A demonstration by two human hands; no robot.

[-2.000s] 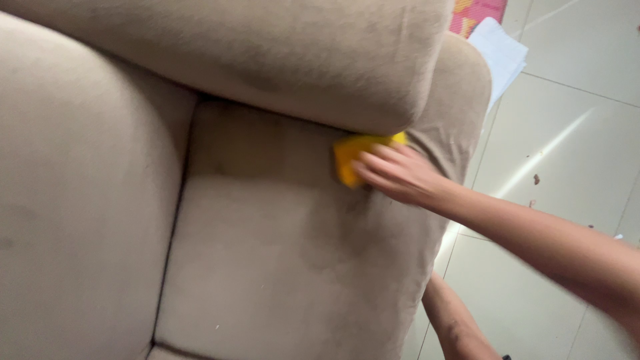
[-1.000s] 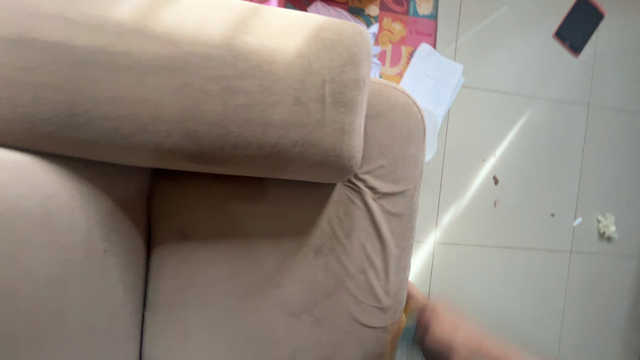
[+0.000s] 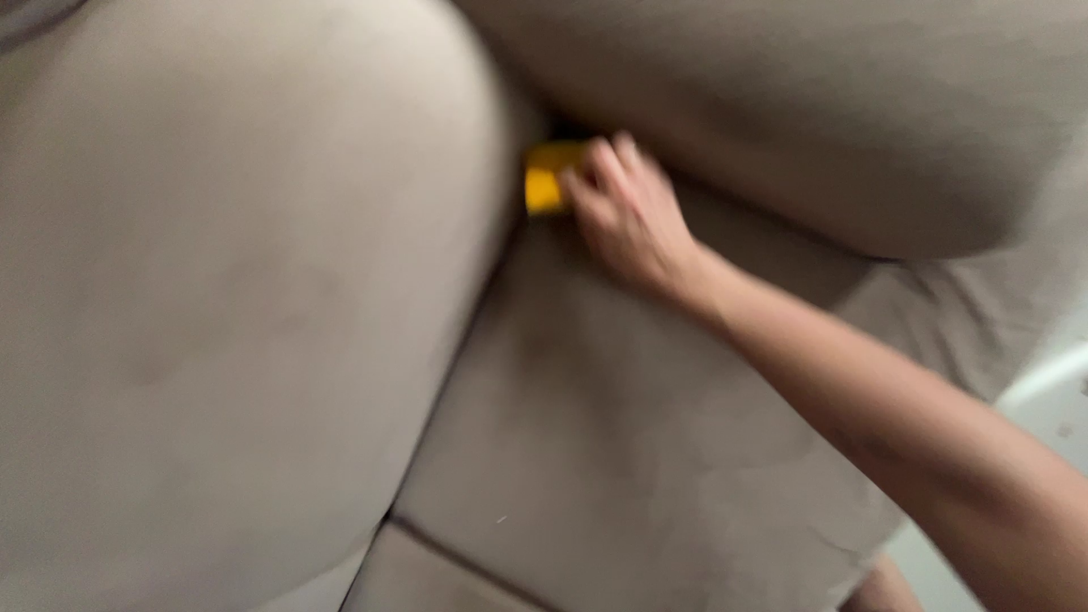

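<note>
My right hand [image 3: 633, 217] grips a yellow sponge or cloth [image 3: 544, 180], with its fingers bent over the right end. The yellow thing lies in the corner of a beige fabric sofa, where the seat [image 3: 680, 408] meets a large rounded cushion [image 3: 280, 255] and a thick padded roll [image 3: 816, 110]. Part of it is hidden under the fingers. A darker, brownish patch shows on the seat below the hand. At the bottom right edge, a bit of bare skin shows beside the sofa, perhaps my left arm; the left hand itself does not show. The picture is blurred.
A dark seam [image 3: 433, 399] runs between the large cushion and the seat. Fabric folds [image 3: 952, 314] bunch at the seat's right side. Pale floor [image 3: 1050, 408] with small specks lies beyond the sofa's edge at the right.
My right hand with the yellow thing was near the padded roll's free end two seconds ago; now it is in the inner corner. The view has shifted strongly.
</note>
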